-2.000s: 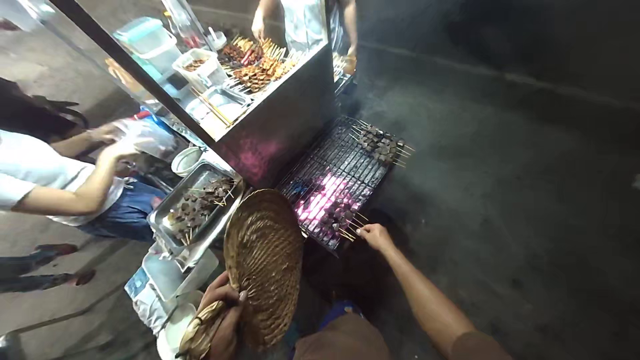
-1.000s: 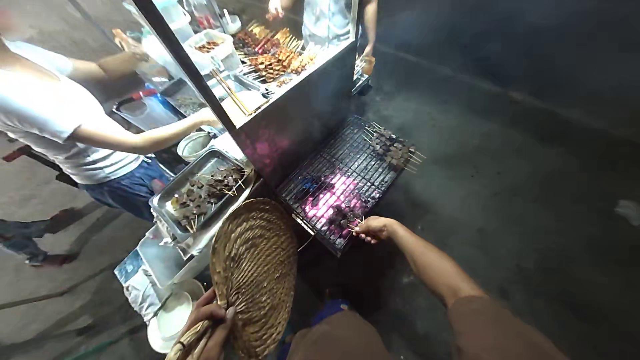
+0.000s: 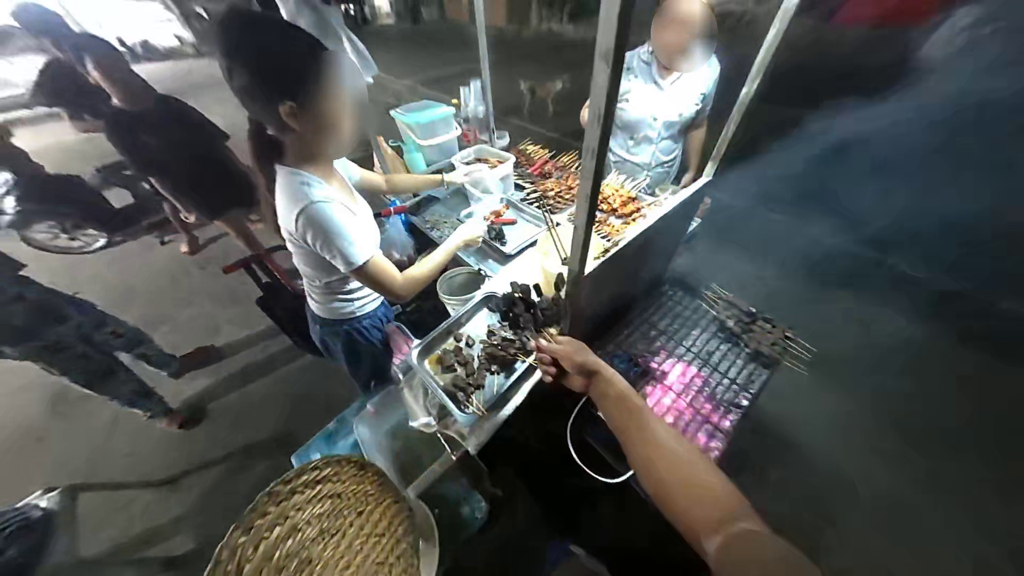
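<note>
My right hand [image 3: 566, 362] grips the stick ends of several skewers of dark meat [image 3: 524, 310], held over a metal tray [image 3: 424, 382] where more meat skewers [image 3: 460, 372] lie. A woven fan [image 3: 328, 524] shows at the bottom edge; my left hand is out of the frame. Right of my forearm is a charcoal grill [image 3: 664, 320] with glowing pinkish coals [image 3: 684, 400] under its grate. Another bunch of skewers [image 3: 756, 328] lies across the grill's far right side, its sticks pointing outward.
A person in a white T-shirt [image 3: 328, 232] works at the stall's left side, near a white bucket [image 3: 460, 288]. Another person [image 3: 660, 104] stands behind cooked skewers [image 3: 616, 204]. A metal post [image 3: 596, 144] rises between tray and grill. Smoke drifts at right.
My right hand has moved left from the grill's near edge to the metal tray, with skewers in it. My left hand has gone out of view. The view has swung left.
</note>
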